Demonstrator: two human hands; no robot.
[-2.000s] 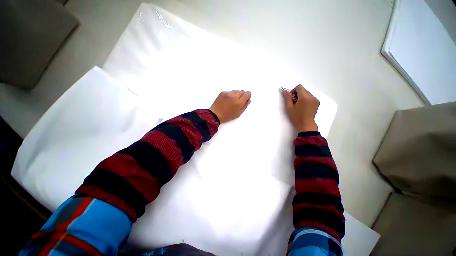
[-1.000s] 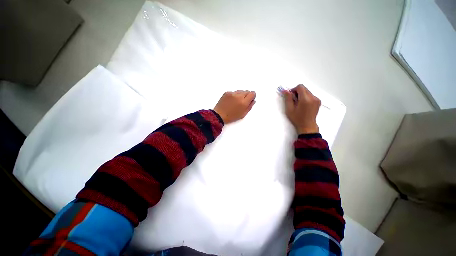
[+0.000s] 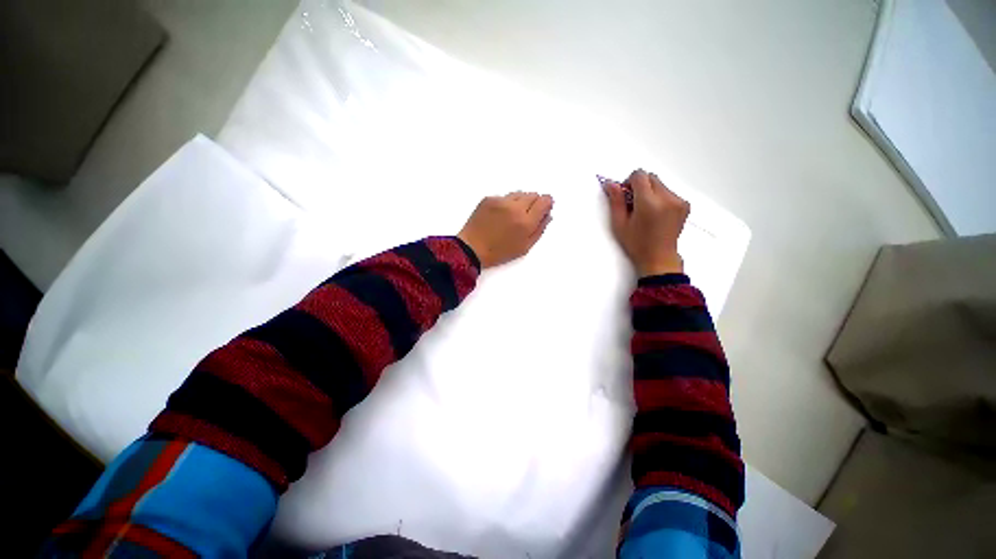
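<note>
A large white sheet [image 3: 491, 382] lies spread under both forearms, its middle washed out by glare. My left hand [image 3: 508, 227] rests on it with curled fingers; whether it pinches the sheet cannot be told. My right hand [image 3: 648, 221] is closed on a small pointed hand tool [image 3: 625, 194], whose thin tip points up and left over the white surface. Most of the tool is hidden by the fingers. Crinkled clear plastic wrapping [image 3: 339, 31] shines at the far left corner of the white material.
A stack of white sheets [image 3: 928, 120] lies at the far right. Taupe bags stand at the right [image 3: 928, 333] and the far left [image 3: 71, 87]. A white sheet corner [image 3: 781, 519] shows on the off-white table [image 3: 721, 76] at the lower right.
My right hand has moved slightly up and left with the tool. My left hand has barely moved. The view has shifted slightly.
</note>
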